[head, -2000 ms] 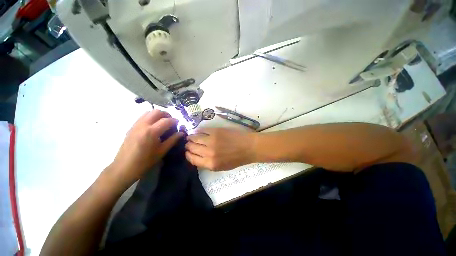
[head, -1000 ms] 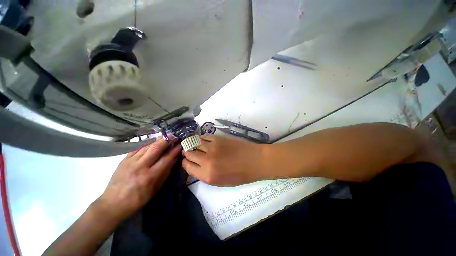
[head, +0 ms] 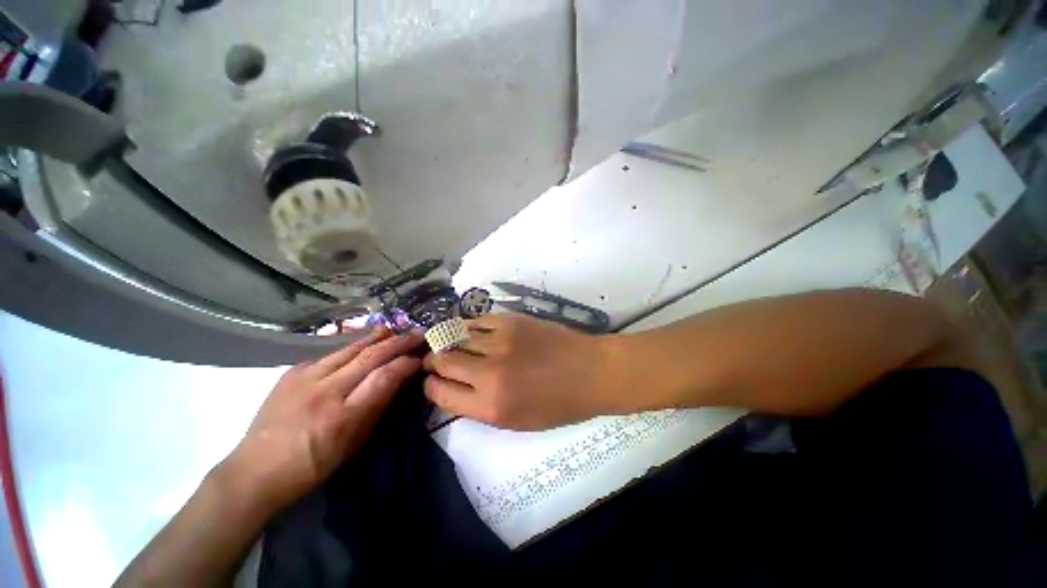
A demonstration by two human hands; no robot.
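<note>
My left hand (head: pixel 316 419) lies flat on the black fabric (head: pixel 396 471) just left of the needle area, its fingertips by the presser foot (head: pixel 396 322). My right hand (head: pixel 499 373) is beside it, its fingertips curled down at the fabric's edge. The fabric runs from the foot down over the table edge to my lap. The pale dotted disc (head: pixel 447 335) sits by my right fingertips. The needle is hidden under the machine head (head: pixel 459 103). The tension dial (head: pixel 322 224) shows on the head.
Thread snips (head: pixel 551 306) lie on the bed just behind my right hand. Tweezers (head: pixel 666 154) lie farther back. Scissors (head: pixel 861 167) are at the far right. A ruler print (head: pixel 597 454) runs along the table front. A red rim (head: pixel 14 494) shows at the left edge.
The view has moved closer to the machine head since two seconds ago, then slightly back. Both hands stay by the foot, and my left fingers lie flatter than at first.
</note>
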